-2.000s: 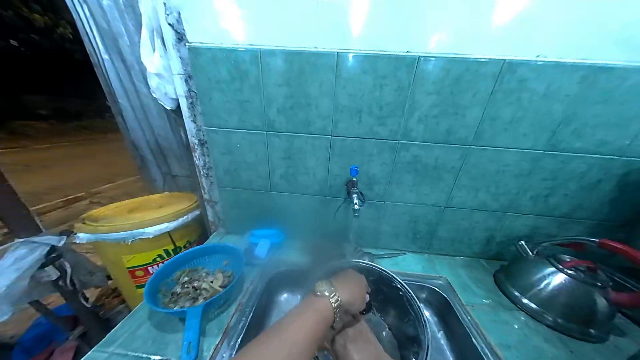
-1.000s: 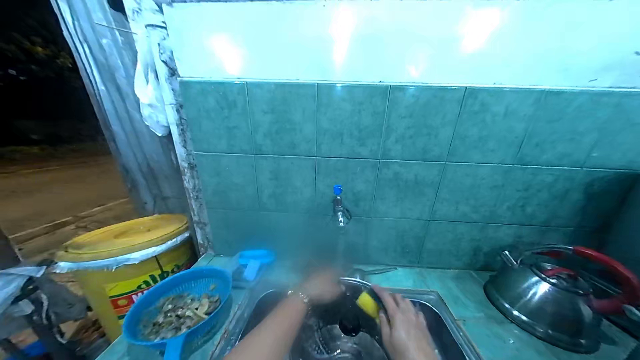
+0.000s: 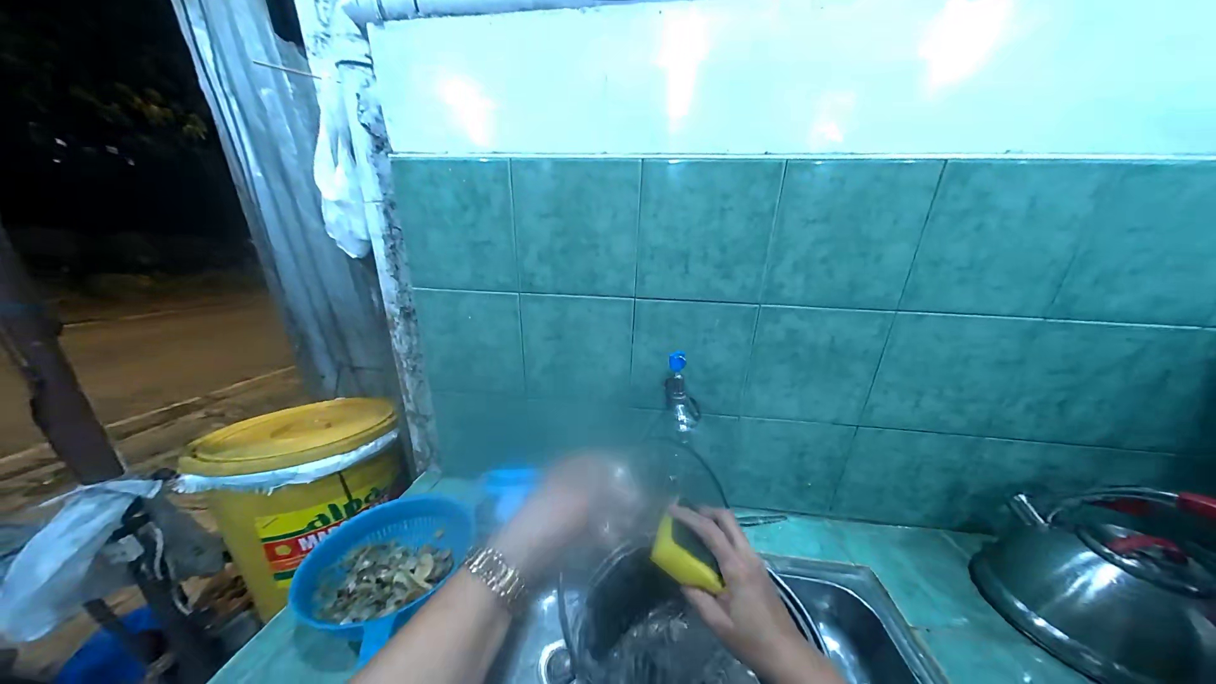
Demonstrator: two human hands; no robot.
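Observation:
My left hand (image 3: pixel 594 494), blurred and with a metal watch or bracelet at the wrist, is at the upper left edge of a clear round lid (image 3: pixel 698 475), apparently glass with a thin rim. The lid is tilted over the sink, and my fingers on it are smeared by blur. My right hand (image 3: pixel 736 579) grips a yellow sponge (image 3: pixel 686 554) with a dark scouring side, against or just in front of the lid. Below both hands a round metal basin (image 3: pixel 798 603) sits in the steel sink (image 3: pixel 860 608); water shows in it. The tap (image 3: pixel 680 404) is behind them.
A blue plastic colander (image 3: pixel 446 522) of small shellfish or scraps stands left of the sink, before a lidded yellow bucket (image 3: pixel 228 518). A blue plastic item (image 3: pixel 510 486) lies behind my left forearm. At the right is a steel kettle (image 3: pixel 1092 579). A tiled wall (image 3: pixel 826 361) rises behind.
Two seconds ago my hands were together low in the basin. The sponge shows in my right hand from one second ago. The lid now stands higher, its edge reaching up before the tap.

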